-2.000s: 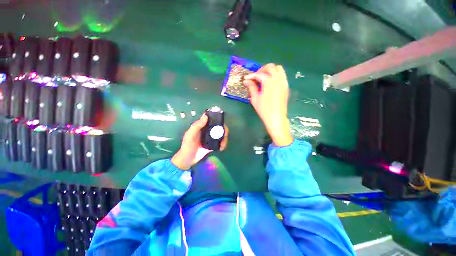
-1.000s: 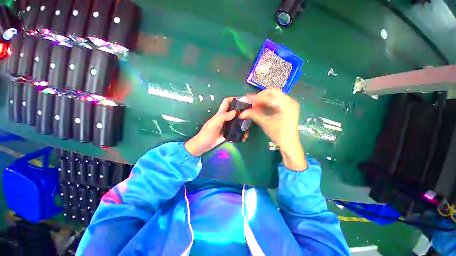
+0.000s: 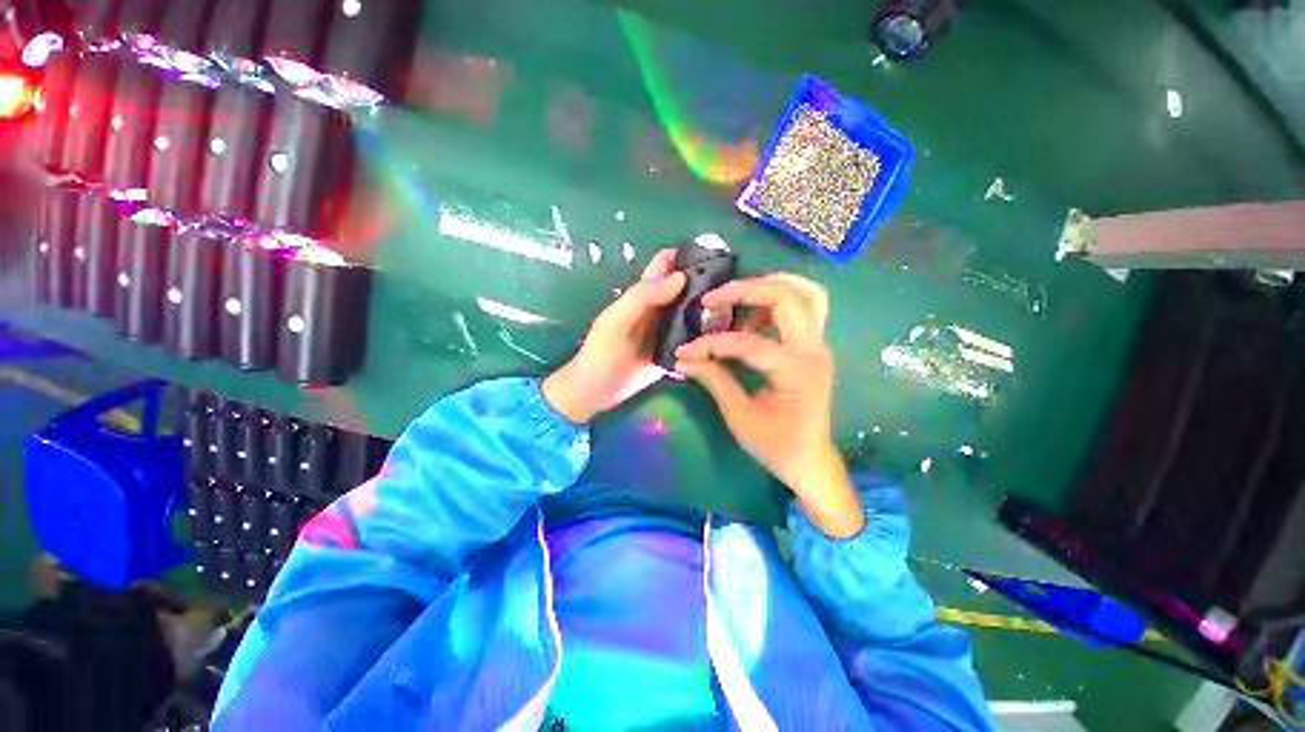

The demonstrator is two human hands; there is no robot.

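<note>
My left hand (image 3: 624,343) holds a black speaker unit (image 3: 697,275) upright-ish in front of my body, its fingers wrapped around the left side. My right hand (image 3: 773,358) is at the unit's right side, thumb and fingertips bent against it near the pale disc. Whether a screw is between the right fingertips is too small to tell. The blue screw tray (image 3: 895,160), full of silvery screws (image 3: 819,179), lies beyond my right hand.
Rows of black units (image 3: 246,150) stand at left, with a lower stack (image 3: 258,458) beneath. A loose unit (image 3: 907,32) lies beyond the tray. A blue stool (image 3: 108,493) is lower left. A pinkish bar (image 3: 1188,236) and the black screwdriver (image 3: 1066,551) are at right. Clear scraps (image 3: 508,233) lie on the bench.
Since two seconds ago my right hand has moved from the screw tray to the unit in my left hand. The unit has tilted, and the view has shifted, so the tray appears farther right.
</note>
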